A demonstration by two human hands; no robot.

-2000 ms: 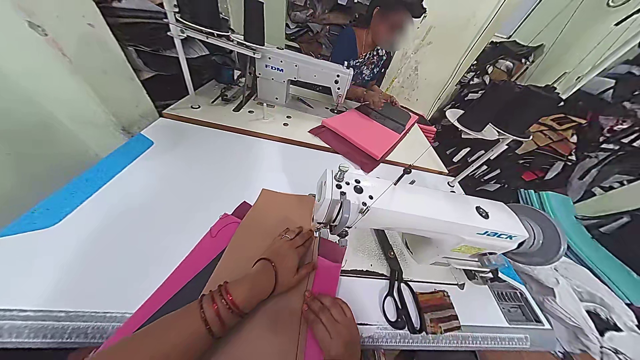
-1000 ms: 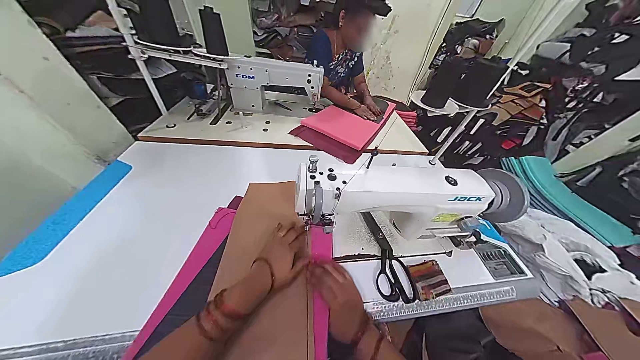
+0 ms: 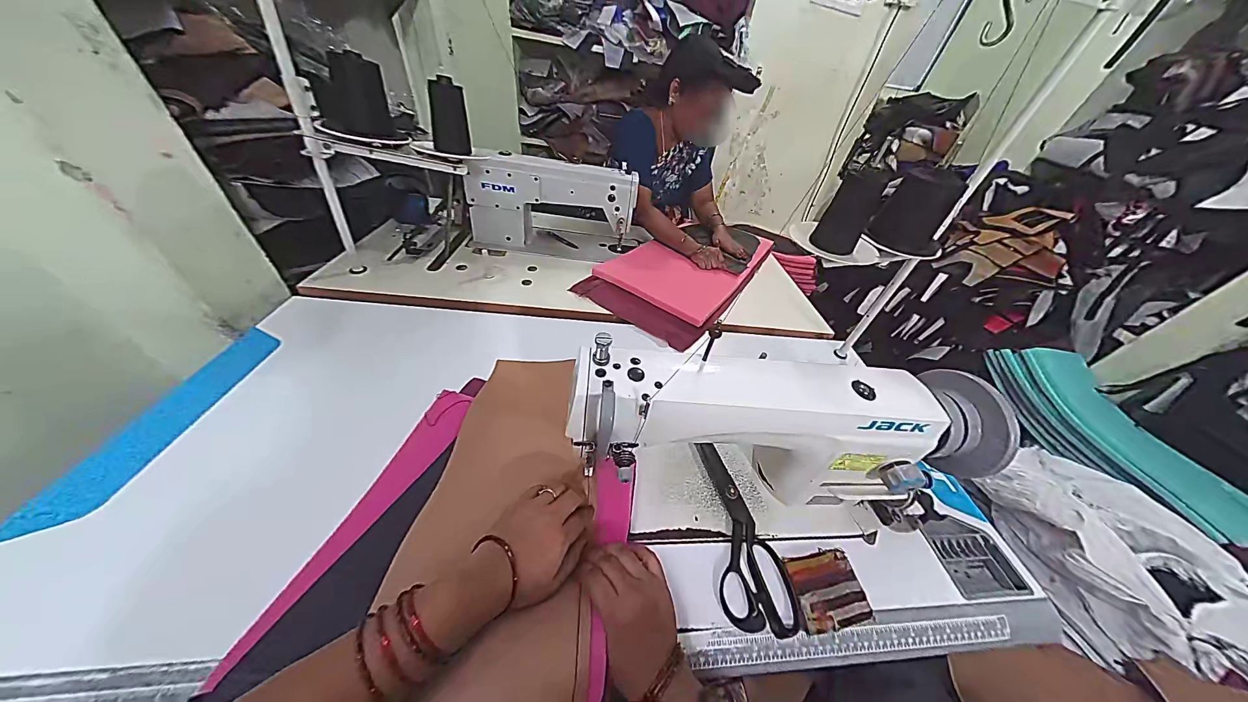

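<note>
My left hand [image 3: 546, 541] lies on a brown sheet of material [image 3: 507, 419], fingertips near its right edge just below the needle area of a white Jack sewing machine [image 3: 760, 400]. My right hand [image 3: 629, 609] rests beside it, its fingers on the brown edge and a bright pink strip [image 3: 614, 502]. The strip runs under the presser foot [image 3: 588, 460]. A line of stitching shows on the brown piece between my hands. Pink and dark layers [image 3: 390, 497] lie beneath the brown piece on its left. Neither palm can be seen.
Black-handled scissors [image 3: 746, 556] lie right of my right hand, beside a striped fabric scrap [image 3: 829, 590] and a ruler along the table edge [image 3: 848, 641]. Across the table a person [image 3: 673, 166] handles coral-pink sheets [image 3: 682, 278] by an FDM sewing machine [image 3: 551, 200]. Teal sheets [image 3: 1121, 439] are stacked at right.
The brown piece and pink strip stay at the needle while my hands shift slightly along them. The other person's hands have moved over the coral-pink sheets. The view has shifted.
</note>
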